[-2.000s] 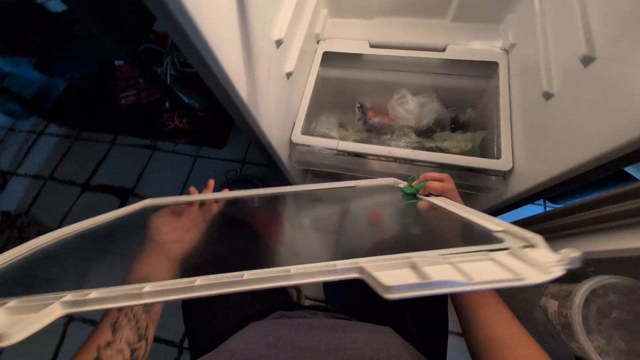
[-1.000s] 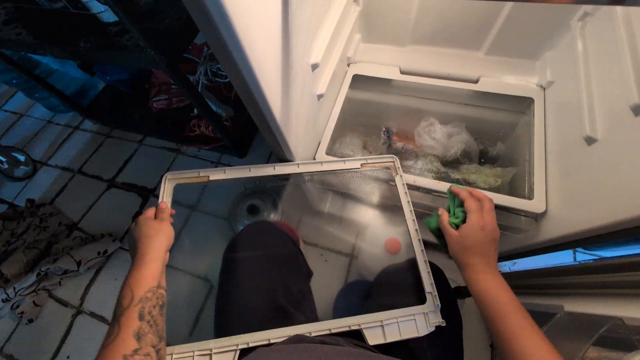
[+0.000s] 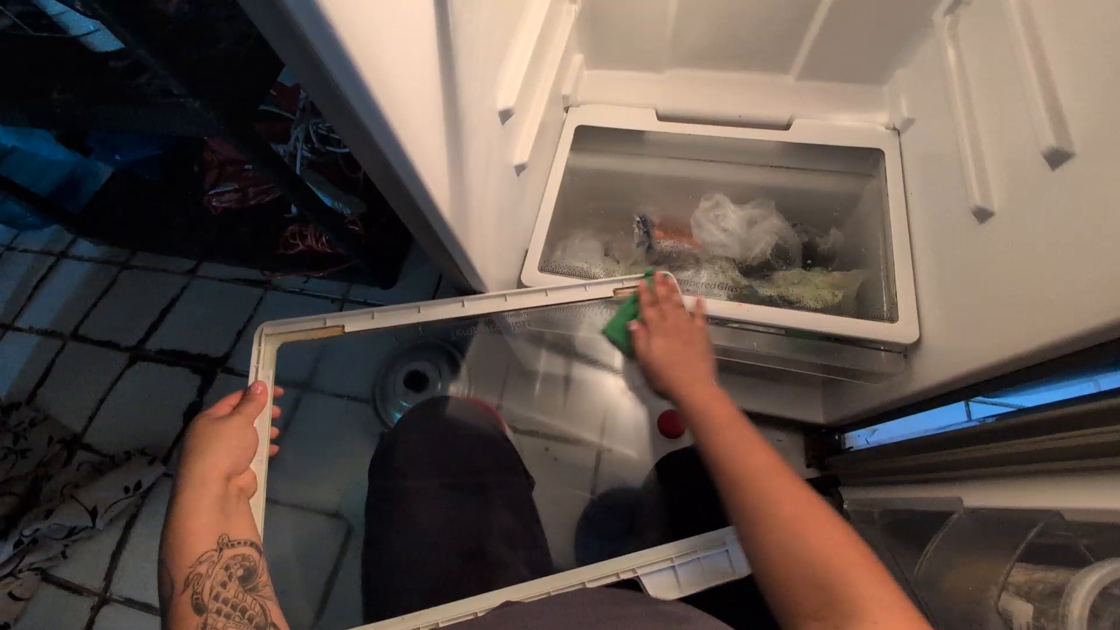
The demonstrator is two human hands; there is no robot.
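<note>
A glass refrigerator shelf with a white plastic frame (image 3: 472,306) lies over my lap, its far right corner by the crisper drawer. My left hand (image 3: 223,442) grips the frame's left edge, thumb on top. At the far right corner my right hand (image 3: 674,341) presses a green cloth (image 3: 623,325) on the glass and frame. Through the pane I see my knees, floor tiles and a round red thing (image 3: 671,423). Beyond the shelf, a glass cover with a white frame (image 3: 906,262) sits over the drawer, where bagged food (image 3: 744,229) shows.
The refrigerator's side wall (image 3: 1006,262) with shelf ribs rises at right. Its left edge (image 3: 367,131) stands beside dark shelving with bags and cords (image 3: 306,157). Door bins (image 3: 980,551) are at lower right, and patterned fabric (image 3: 79,507) lies on the tiled floor at left.
My right hand has moved with the green cloth from beside the frame's right edge onto its far right corner. Earlier the shelf was tilted up; now its glass faces me more.
</note>
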